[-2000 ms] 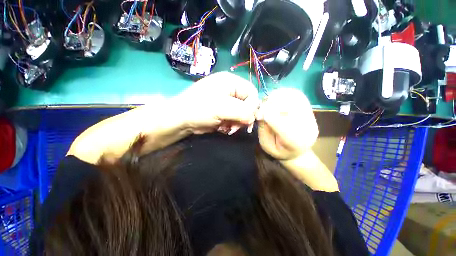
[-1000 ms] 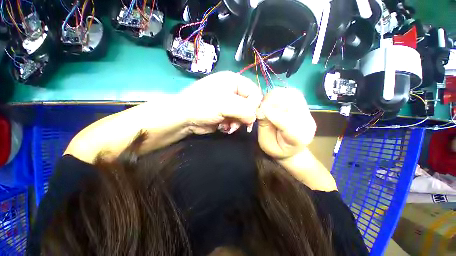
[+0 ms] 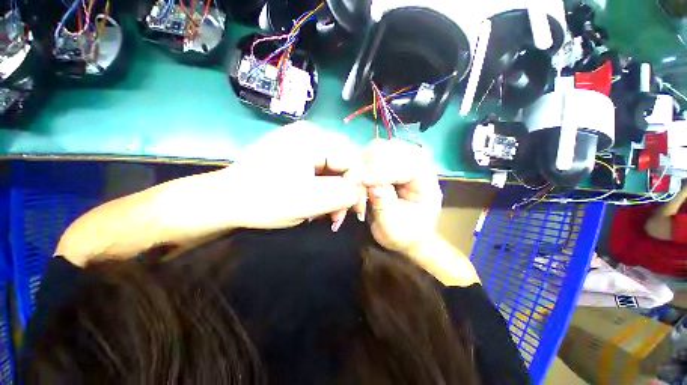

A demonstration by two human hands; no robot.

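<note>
My left hand (image 3: 301,177) and my right hand (image 3: 407,195) meet at the bench's front edge, fingertips pinched together. Thin red, blue, yellow and purple lead wires (image 3: 386,110) run from the open black camera housing (image 3: 416,56) down to my fingers. Their ends are hidden between my fingertips, and glare washes out both hands, so I cannot tell whether a plug is there. A camera head with an exposed circuit board (image 3: 276,81) and coloured wires lies on the green bench behind my left hand.
More camera heads (image 3: 89,41) lie along the bench at left. At right are a small camera head (image 3: 495,144), a white-topped camera (image 3: 569,135) and a red cap (image 3: 595,78). Blue crates (image 3: 527,278) stand below the bench. A cardboard box (image 3: 614,342) and a person's red sleeve (image 3: 648,241) show at right.
The view has shifted, so the bench items sit further left. My hands remain together at the wires, with my right hand's fingers turned differently. More of a person in red shows at right.
</note>
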